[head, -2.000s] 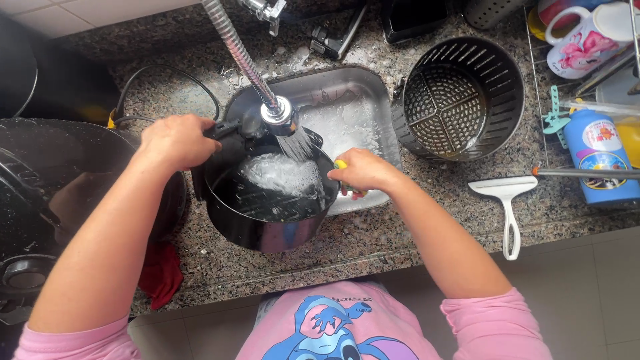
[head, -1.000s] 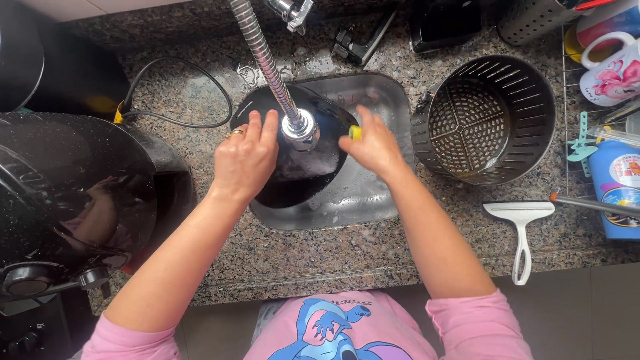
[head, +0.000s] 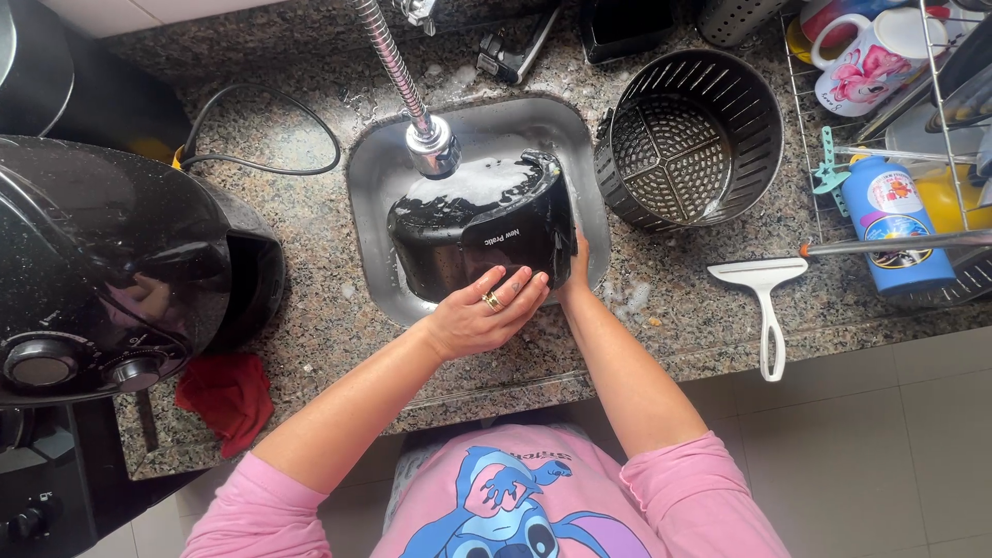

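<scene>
A black air fryer drawer (head: pixel 480 240), wet and with white suds, is tilted in the stainless steel sink (head: pixel 368 225). My left hand (head: pixel 492 310), with rings on a finger, presses its fingers against the drawer's near side. At the drawer's right end is my right hand (head: pixel 577 267), its fingers mostly hidden behind the drawer. The chrome faucet head (head: pixel 432 147) hangs over the sink above the suds; no stream of water can be made out. A black perforated air fryer basket (head: pixel 690 139) stands upright on the granite counter, right of the sink.
On the left are a black air fryer body (head: pixel 101 256), a cable loop (head: pixel 267 167) and a red cloth (head: pixel 225 399). A white squeegee (head: pixel 763 298) lies at the right. Beyond it, a wire dish rack (head: pixel 806 155) holds a mug (head: pixel 880 66) and a blue bottle (head: pixel 895 225).
Both hands have moved from over the sink to the drawer's near side and right end. The drawer has been turned and tilted. Water ran from the faucet two seconds ago.
</scene>
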